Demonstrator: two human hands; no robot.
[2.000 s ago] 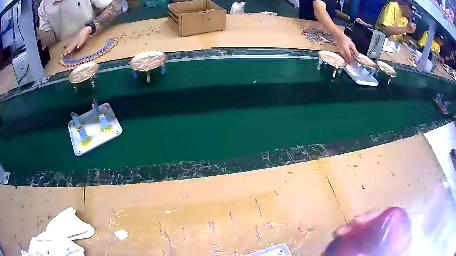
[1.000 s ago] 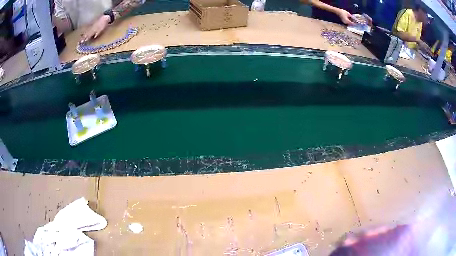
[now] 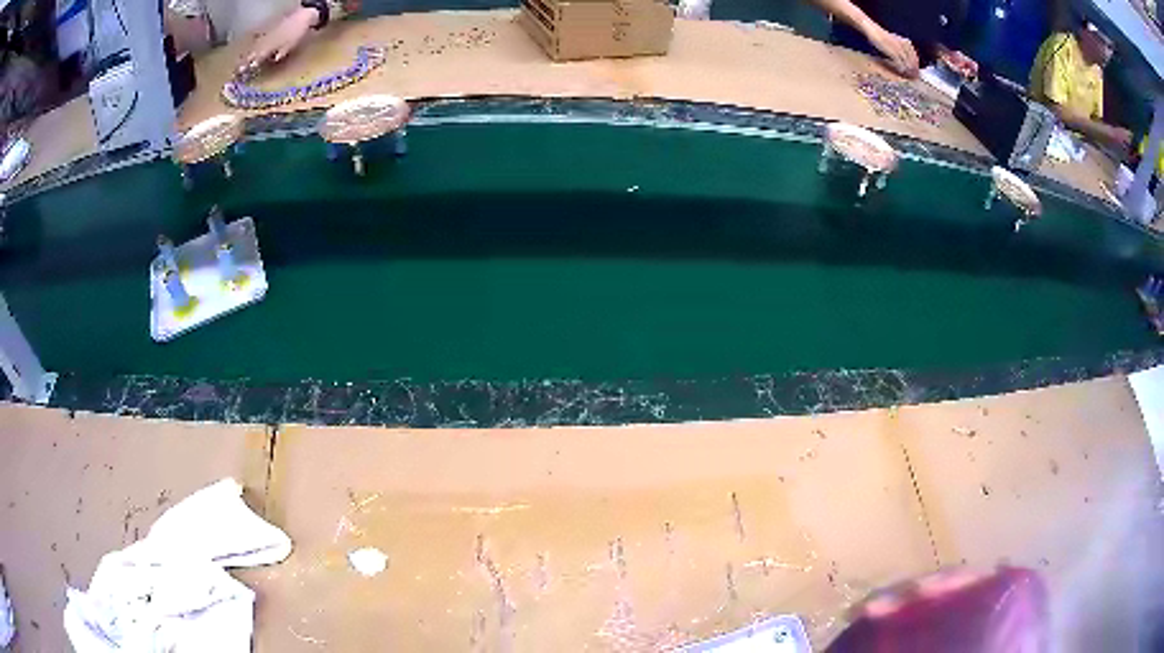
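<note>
A blurred, glossy red-pink shape (image 3: 951, 615) is cut off by the bottom edge at the lower right. It lies where my right hand would be, but I cannot tell hand from held item. Just left of it, the rim of a white plate (image 3: 762, 638) shows at the bottom edge, mostly out of the picture. My left hand is not in view.
A white cloth (image 3: 185, 574) and small white disc (image 3: 368, 561) lie on the tan bench. The green belt (image 3: 549, 319) carries a white plate with blue posts (image 3: 211, 283) and round plates on legs (image 3: 365, 119). People's hands work across it, near a cardboard box (image 3: 600, 28).
The view has shifted. The white plate with posts appears farther left and higher. Across the belt at right, a hand took a white plate off the belt. The red-pink shape stays at the lower right.
</note>
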